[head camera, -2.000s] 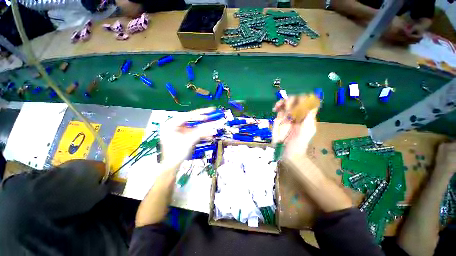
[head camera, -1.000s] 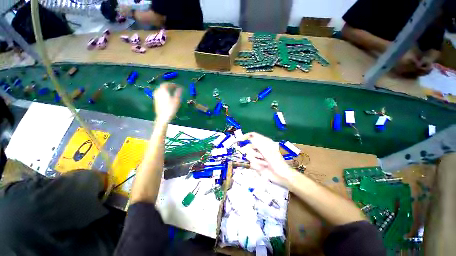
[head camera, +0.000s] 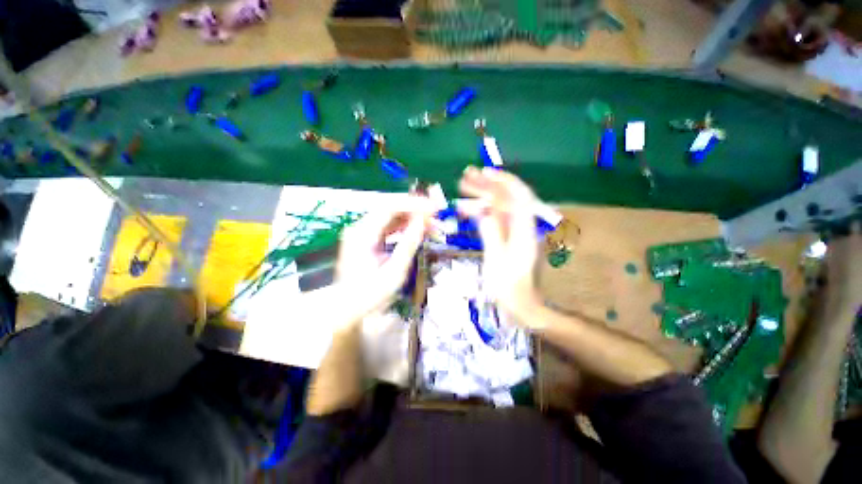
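Note:
My left hand [head camera: 376, 265] is over the white sheet, left of the open carton [head camera: 539, 378]. Its fingertips are together near a small white and brownish piece [head camera: 435, 197]; blur hides whether they grip it. My right hand [head camera: 508, 232] is above the carton's back right part, fingers raised and blurred, close to the left fingertips; I cannot tell if it holds anything. Blue cells [head camera: 461, 229] lie piled behind the carton, partly hidden by the hands. White slips [head camera: 458, 345] fill the carton, with a blue piece [head camera: 481, 322] among them.
The green belt [head camera: 548, 90] crosses ahead with scattered blue cells [head camera: 607, 148]. Green strips [head camera: 293, 241] lie at left near yellow sheets [head camera: 236, 257]. Green panels [head camera: 747, 307] are stacked at right. Neighbours' sleeve [head camera: 113, 378] and forearm [head camera: 803, 378] are close on both sides.
My left hand has come back from over the belt to beside the carton, near my right hand. My right hand is now raised above the carton. A blue piece now shows on the slips. The view has shifted.

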